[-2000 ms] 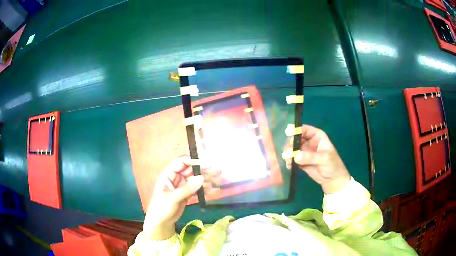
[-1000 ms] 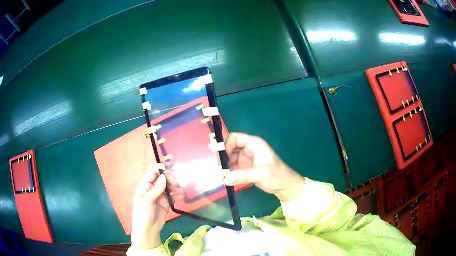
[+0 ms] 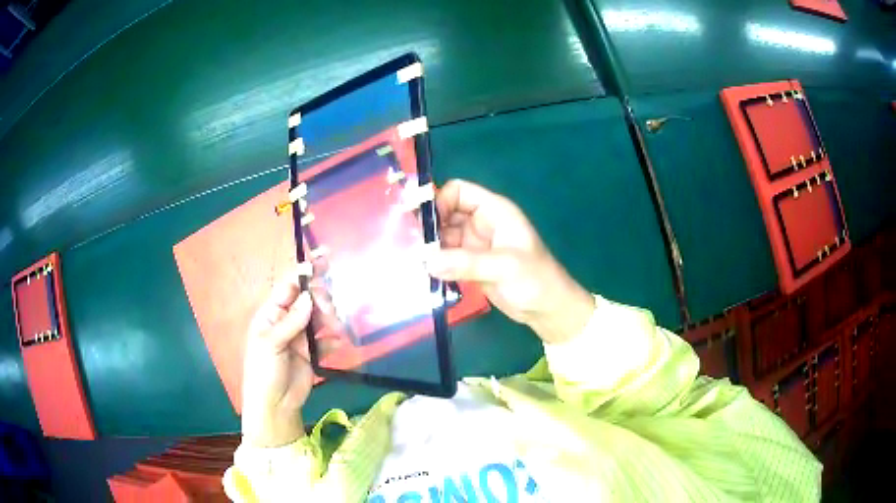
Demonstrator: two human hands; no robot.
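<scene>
A see-through glass panel (image 3: pixel 368 231) with a black border and pale tape tabs along both long edges is held up, tilted, above the bench. My left hand (image 3: pixel 280 339) grips its left edge low down. My right hand (image 3: pixel 496 255) grips its right edge around mid-height. Behind the panel a red foam tray (image 3: pixel 221 275) lies on the green bench, and another black-framed panel on it shows through the glass. Bright glare covers the lower part of the held panel.
A foam tray (image 3: pixel 69 388) with one panel lies at the far left. A foam tray with two panels (image 3: pixel 759 187) lies at the right. Loaded trays (image 3: pixel 766 344) stand low at the right, red foam sheets (image 3: pixel 177 472) at lower left. Seams cross the green bench (image 3: pixel 550 167).
The panel was first held facing me, then turned to a narrower angle; it now sits higher in view. Both hands keep their grip. The camera view has shifted.
</scene>
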